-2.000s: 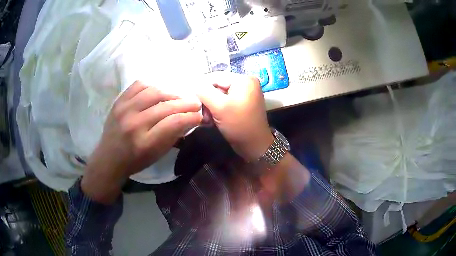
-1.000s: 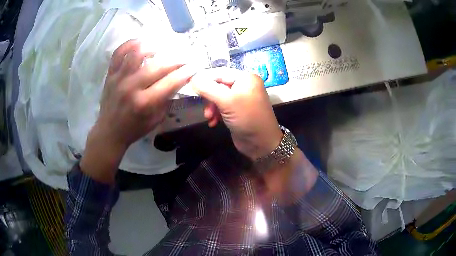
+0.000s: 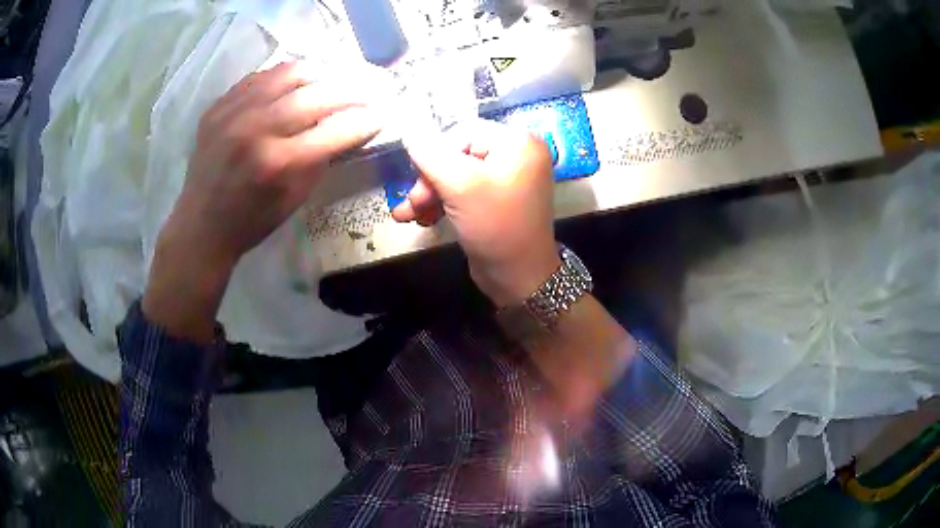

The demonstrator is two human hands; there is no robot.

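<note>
A white garment piece lies under strong lamp glare at the sewing machine, its edges washed out. My left hand rests on the cloth left of the needle area, fingers pointing right; the glare hides whether it grips the cloth. My right hand, with a metal watch, has thumb and index finger pinched on the cloth edge just in front of the machine. The needle is hidden by glare. A blue plate shows beside my right hand.
A heap of white pieces hangs at the left. A tied white bundle lies at the right below the machine table. Printed ruler marks run along the table's front edge. A yellow rail shows at the lower right.
Both hands have moved from near the table's front edge up towards the machine. My left hand has shifted left, away from my right, uncovering the table edge and more blue plate.
</note>
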